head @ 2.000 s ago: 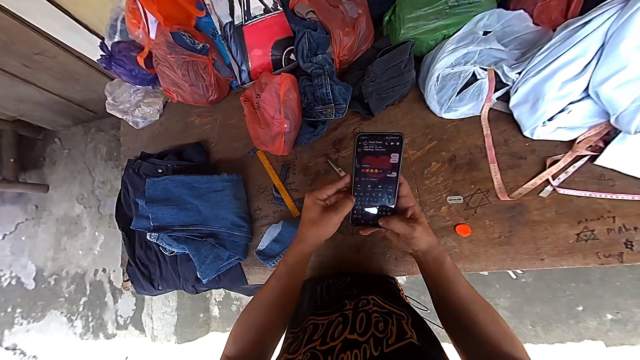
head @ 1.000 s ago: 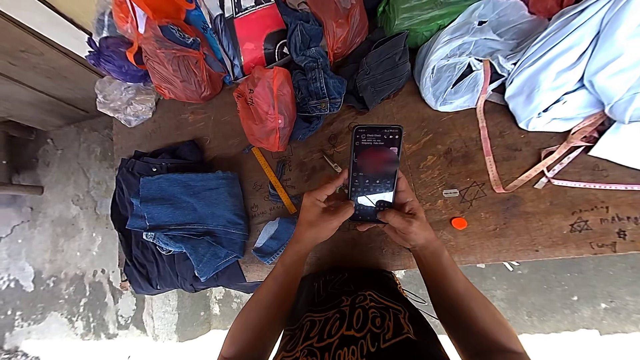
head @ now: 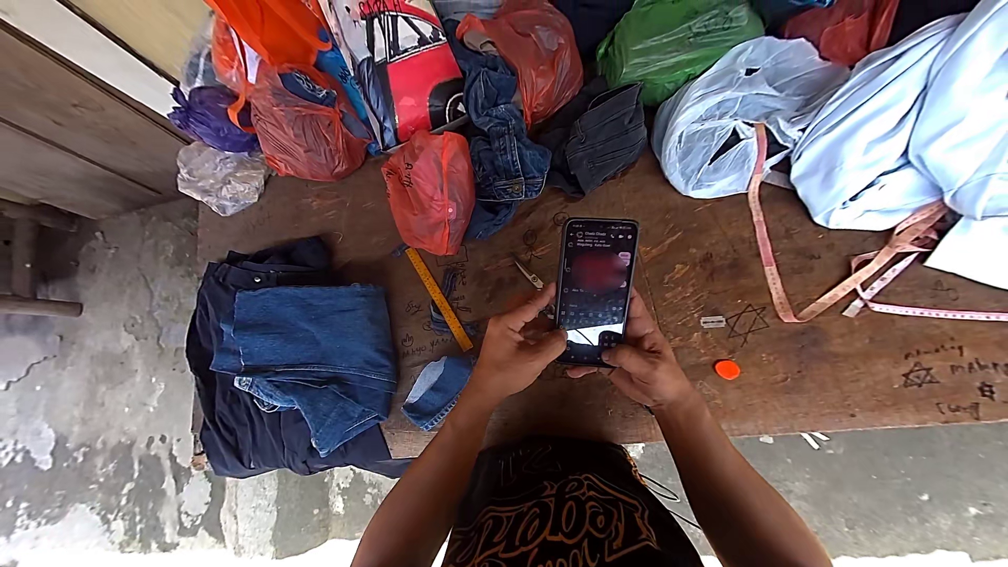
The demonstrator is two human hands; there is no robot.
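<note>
A dark smartphone [head: 596,291] with a lit screen is held upright between both hands over the wooden table. My left hand [head: 516,350] grips its lower left side, the thumb over the lower screen. My right hand [head: 650,358] holds the lower right side, its thumb near the bottom of the screen. Small scissors [head: 528,274] lie just left of the phone, their handles hidden by my left hand. Farther left are a yellow ruler [head: 439,299] and a denim scrap [head: 438,391]. To the right lie a razor blade [head: 713,322] and an orange round cap [head: 727,369].
Folded blue jeans [head: 315,339] lie on dark navy clothing [head: 260,441] at the table's left end. Along the back are a red plastic bag [head: 431,191], dark denim [head: 602,138], a green bag [head: 677,47] and a white bag [head: 701,134]. A pink measuring tape [head: 762,236] curls at right.
Both hands still hold the phone in about the same place. The thumbs have shifted slightly over the lower screen.
</note>
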